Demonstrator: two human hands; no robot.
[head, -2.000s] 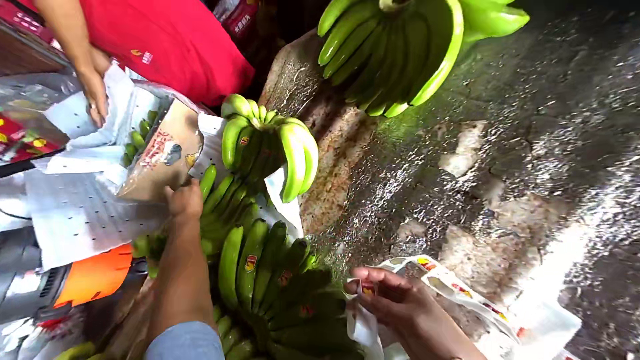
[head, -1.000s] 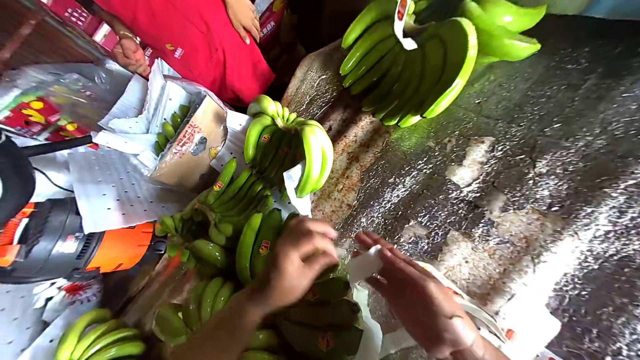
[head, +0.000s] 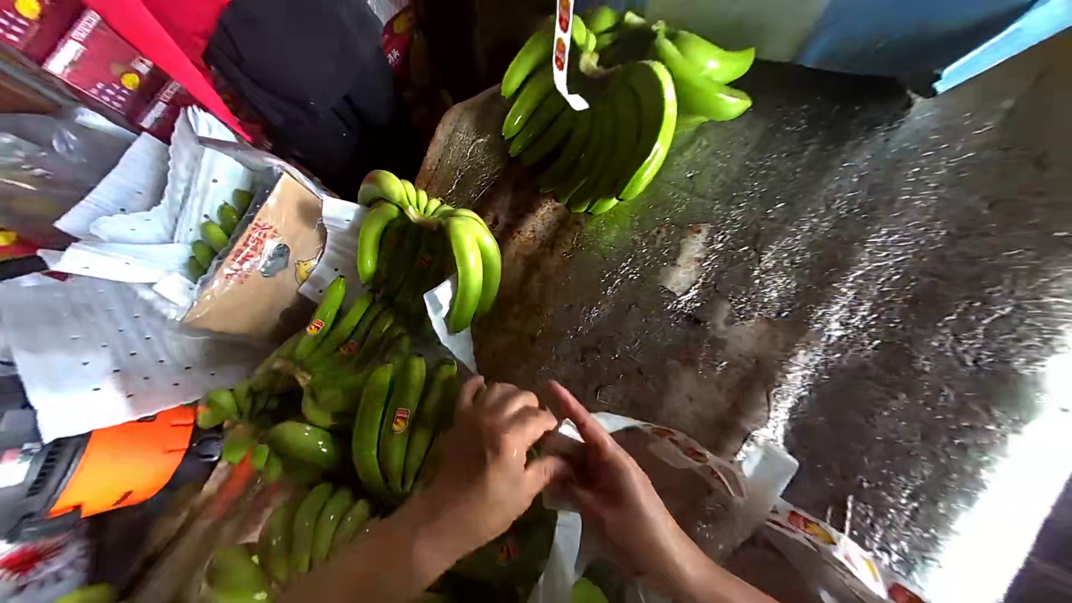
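Note:
My left hand (head: 502,452), fingers curled, is over a bunch of green bananas (head: 404,423) and meets the fingers of my right hand (head: 615,490). Whether the left holds anything is hidden. The right is beside a strip of fruit stickers (head: 695,452) on white backing, which runs off toward the lower right; its grip cannot be made out. Small stickers show on several bananas. Another green bunch (head: 473,243) stands just beyond, with white paper (head: 450,322) against it. A larger bunch (head: 615,126) lies at the top, a sticker strip (head: 563,50) hanging over it.
A carton of green bananas (head: 268,260) with white liner stands at left, near perforated white sheets (head: 117,343). An orange and black device (head: 126,461) is below. Dark wet sheeting (head: 804,251) covers the right side. Dark clothing (head: 306,75) of a person shows at top.
My left hand has moved from the carton to beside my right hand. The other person's hands, seen over the carton and then near it, are out of view. The view has shifted.

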